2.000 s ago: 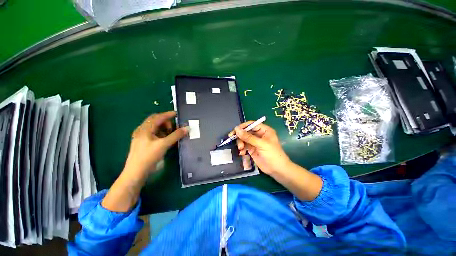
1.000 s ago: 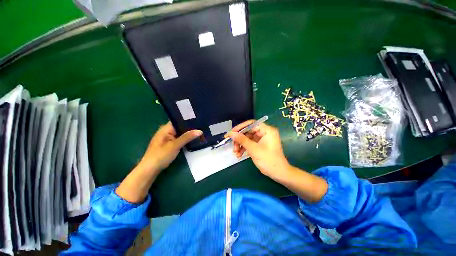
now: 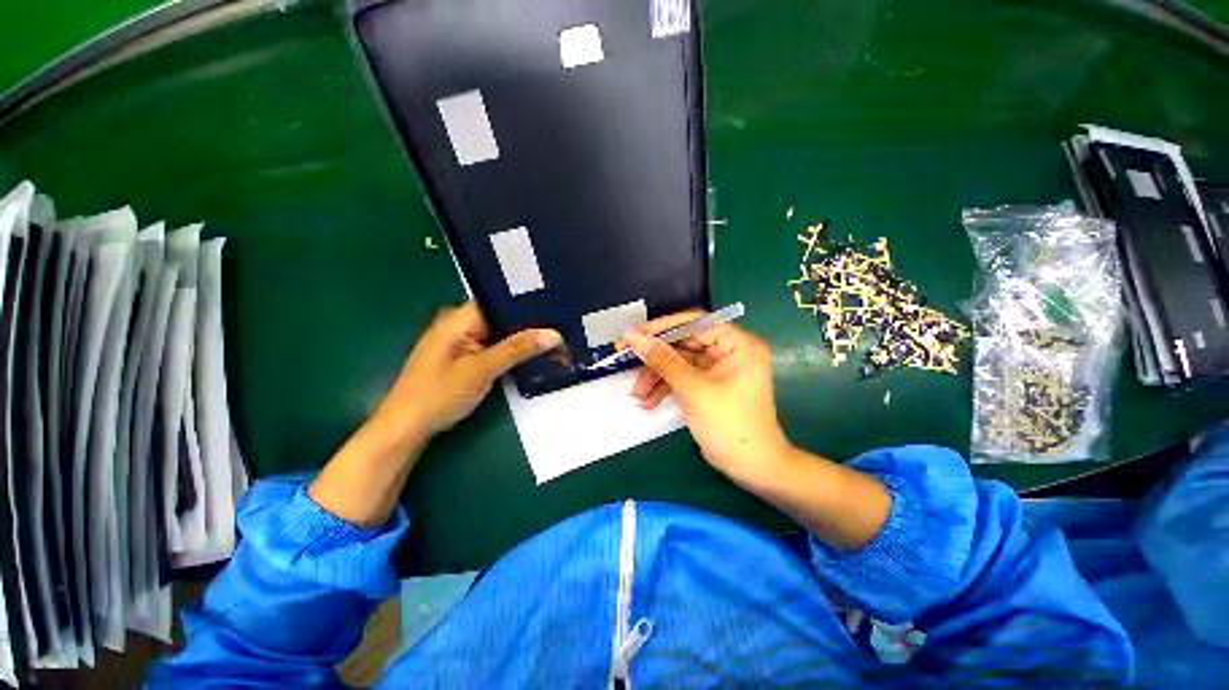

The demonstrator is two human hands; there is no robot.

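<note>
The black tablet back cover [image 3: 580, 175], with white adhesive pads on its face, is tilted up, its near edge over a white interleaf sheet [image 3: 586, 429]. My left hand [image 3: 465, 371] grips the cover's near left corner, thumb on the face. My right hand [image 3: 714, 391] holds the tweezers [image 3: 694, 328] like a pen. Their tips touch or nearly touch the cover near its lower edge, close to my left thumb. Whether a small part is between the tips cannot be told. A loose pile of gold and black flex cables [image 3: 876, 303] lies to the right.
A clear plastic bag [image 3: 1045, 337] of small parts lies right of the pile. A stack of covers [image 3: 1159, 263] is at the far right. Covers with white interleaf sheets [image 3: 115, 431] stand in a row at the left. A person's blue sleeve [image 3: 1193, 539] shows at the right edge.
The cover has gone from flat on its sheet to raised and tilted, its near edge held by my left hand. The tweezers have stayed at its lower part. The view has shifted slightly.
</note>
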